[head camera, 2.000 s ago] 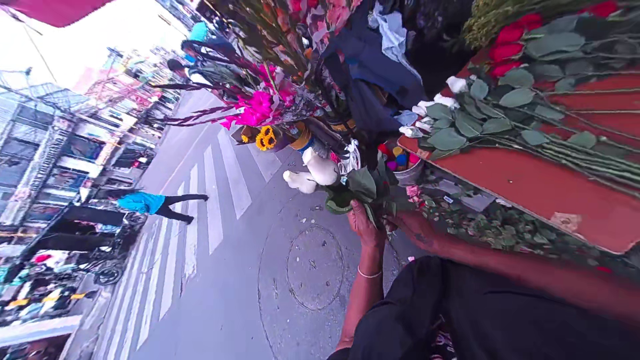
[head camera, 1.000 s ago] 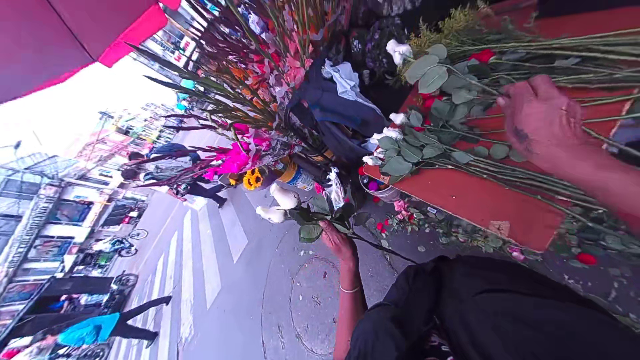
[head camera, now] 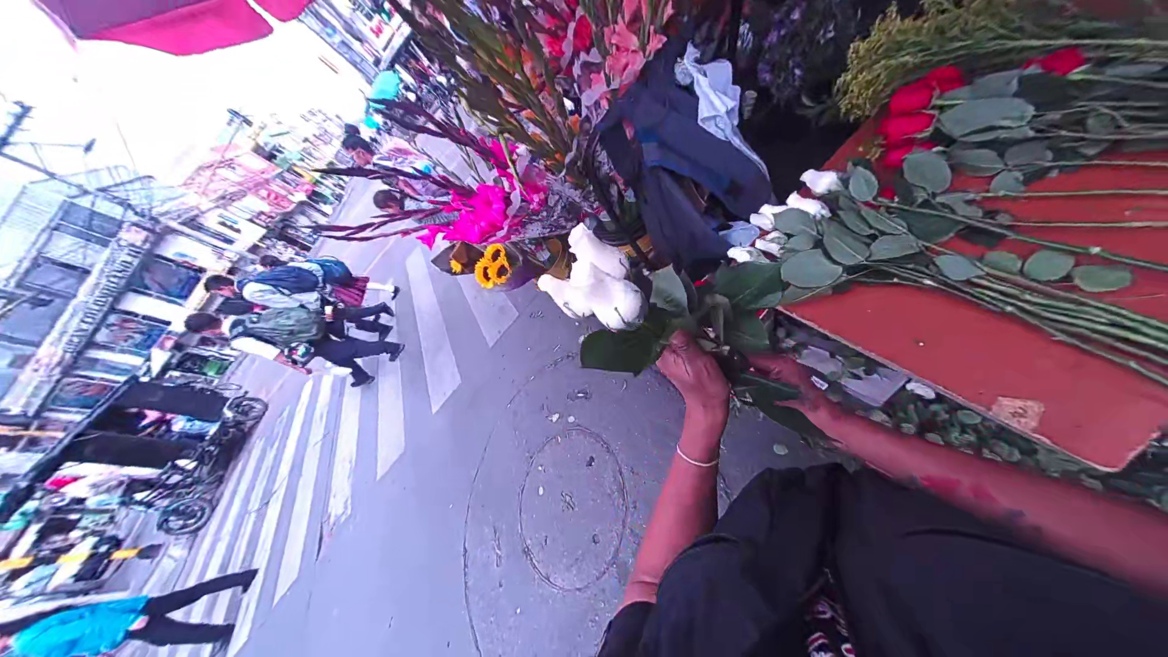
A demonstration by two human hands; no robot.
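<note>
My left hand point(head camera: 695, 372) is closed around the stems of several white roses point(head camera: 598, 281) with dark green leaves, held out over the street. Close beside it, my right hand point(head camera: 798, 388) touches the leafy stems just below the blooms; leaves partly cover its fingers, so its hold is unclear. More white roses point(head camera: 792, 212) lie with long green stems on a red tabletop point(head camera: 967, 356), to the right of the held bunch. Red roses point(head camera: 912, 109) lie behind them on the same top.
Pink gladioli point(head camera: 484, 212), small sunflowers point(head camera: 493, 266) and a dark blue cloth point(head camera: 684, 155) stand beyond the bunch. Cut leaves point(head camera: 967, 429) litter the ground beside the table. Several people walk on the crosswalk point(head camera: 392, 411), and parked motorcycles point(head camera: 187, 511) line the far side.
My right hand has moved from the stems on the table back to the bunch in my left hand. A white rose that lay by the right hand is no longer there. Passers-by have moved.
</note>
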